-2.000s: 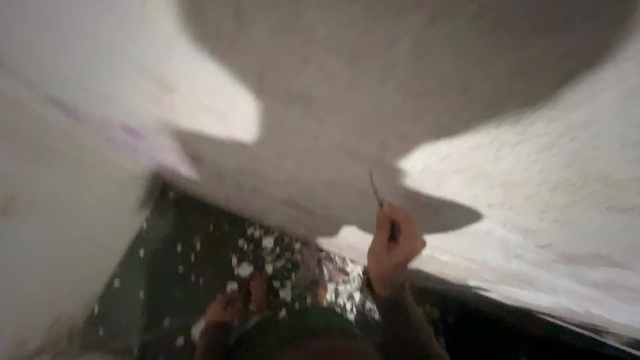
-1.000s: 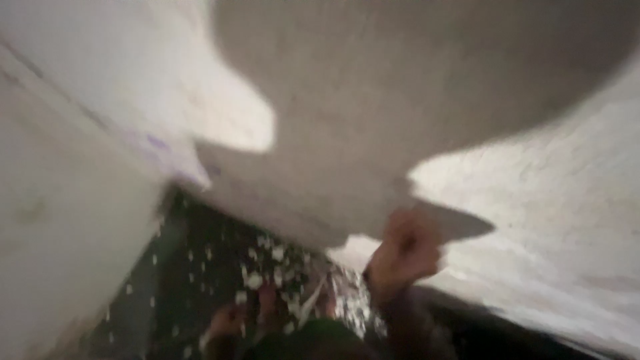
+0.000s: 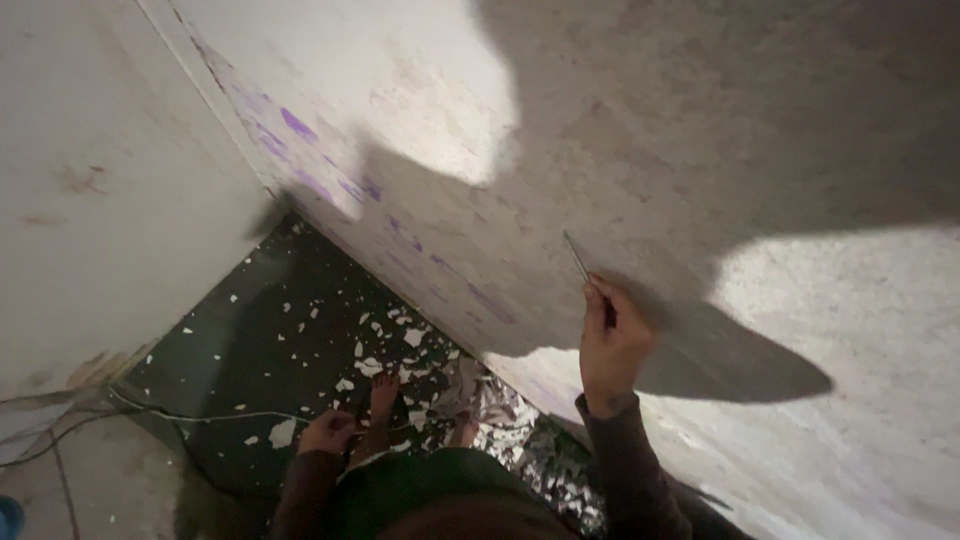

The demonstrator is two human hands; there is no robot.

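Note:
My right hand [image 3: 616, 337] grips a thin metal tool [image 3: 576, 256], whose kind I cannot tell, between thumb and fingers. Its narrow tip points up and left, at or close to the scraped plaster wall [image 3: 570, 165]; whether it touches is not plain. Purple paint traces [image 3: 298, 124] mark the lower wall on the left. My left hand [image 3: 328, 430] is low, beside my bare foot, with its fingers curled near a pale cable [image 3: 225, 418]; whether it holds the cable cannot be told. A large shadow covers much of the wall around my right hand.
White paint flakes [image 3: 368, 367] lie scattered over the dark floor [image 3: 225, 337], thickest along the wall base and by my bare feet [image 3: 383, 391]. A second wall [image 3: 112, 210] meets the first at a corner on the left. Dark cables [image 3: 52, 442] run at lower left, near a blue object [image 3: 10, 517].
The thin tool, hidden or blurred one second ago, shows clearly in my right hand again. The view has shifted, with more floor and the cables at lower left now visible.

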